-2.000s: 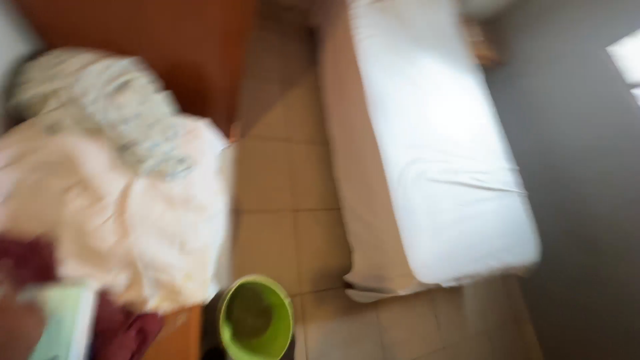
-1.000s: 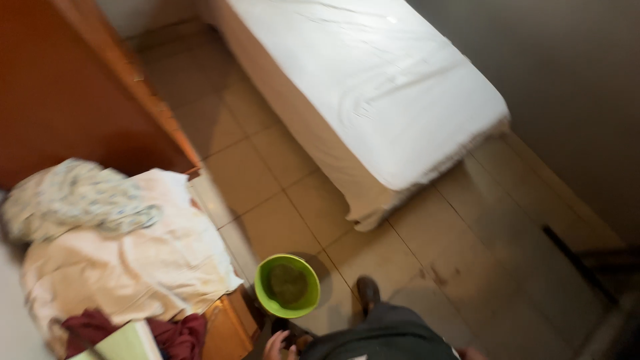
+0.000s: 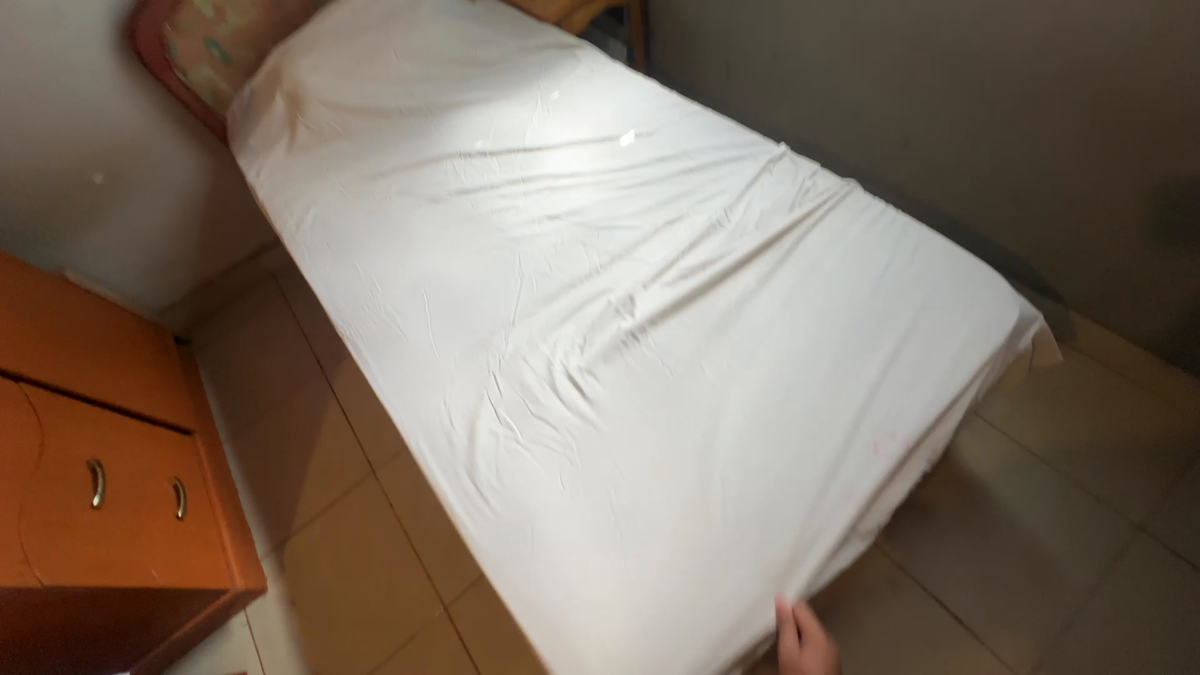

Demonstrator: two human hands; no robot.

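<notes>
A white bed sheet (image 3: 581, 356) covers a narrow bed, with creases across its middle and folds running along its near right edge. My right hand (image 3: 804, 639) is at the bottom of the view, its fingers on the sheet's edge at the foot end, pinching the cloth. The underside of that hand's grip is hidden. At the far right corner of the foot end, a flap of the sheet (image 3: 1042, 337) hangs loose. My left hand is out of view.
An orange-brown wooden cabinet (image 3: 112, 422) with metal handles stands at left. A padded headboard (image 3: 211, 56) is at the top left. Grey wall (image 3: 919, 122) lies along the bed's far right side, with a wooden piece of furniture (image 3: 562, 13) beyond. Tiled floor (image 3: 347, 553) surrounds the bed.
The view has moved to the bed, which now fills much of it. The green bucket and the piled cloths have left the view. My right hand is now at the sheet's edge.
</notes>
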